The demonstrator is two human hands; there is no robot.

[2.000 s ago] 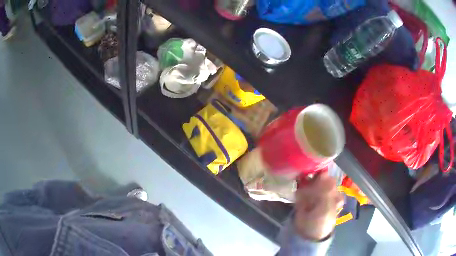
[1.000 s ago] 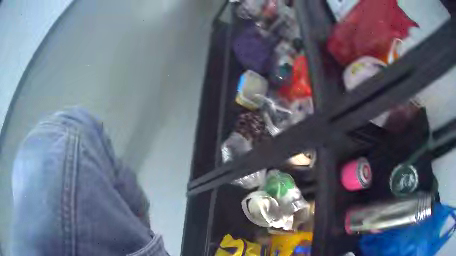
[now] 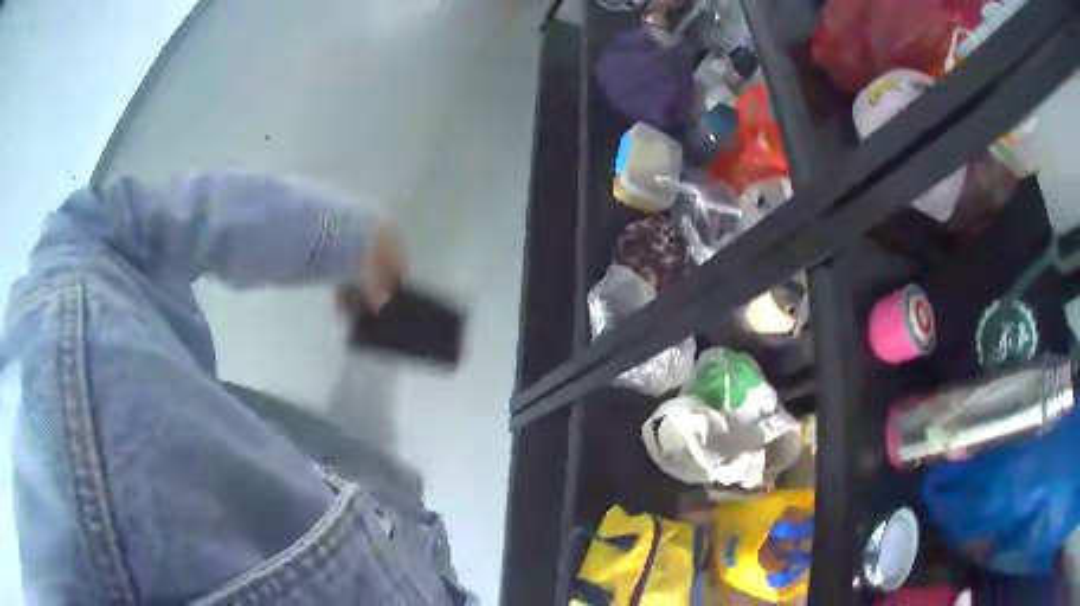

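My left hand (image 3: pixel 381 270), blurred, reaches out from a denim sleeve at the left. It holds a dark flat rectangle that looks like a smartphone (image 3: pixel 409 323), over the grey floor. My right hand is not in view. On the rack at the right, the silver thermos (image 3: pixel 983 411) lies on its side with its threaded neck to the right. The pink thermos cap (image 3: pixel 901 323) lies above it in the picture. The round mug lid (image 3: pixel 889 549) is below it. A red edge, perhaps the mug, is cut off at the bottom.
Black rack bars (image 3: pixel 711 302) cross the right half. A blue plastic bag (image 3: pixel 1007 503) touches the thermos. A black bag with a green logo (image 3: pixel 1007 331) lies near the cap. Lower shelf: yellow bag (image 3: pixel 640 562), white-and-green bag (image 3: pixel 725 426), food container (image 3: pixel 648 166). Grey floor (image 3: pixel 474 178) lies left of the rack.
The red mug has left the right hand, which is out of view. The view has swung left. My left hand has come into view with the dark phone-like object.
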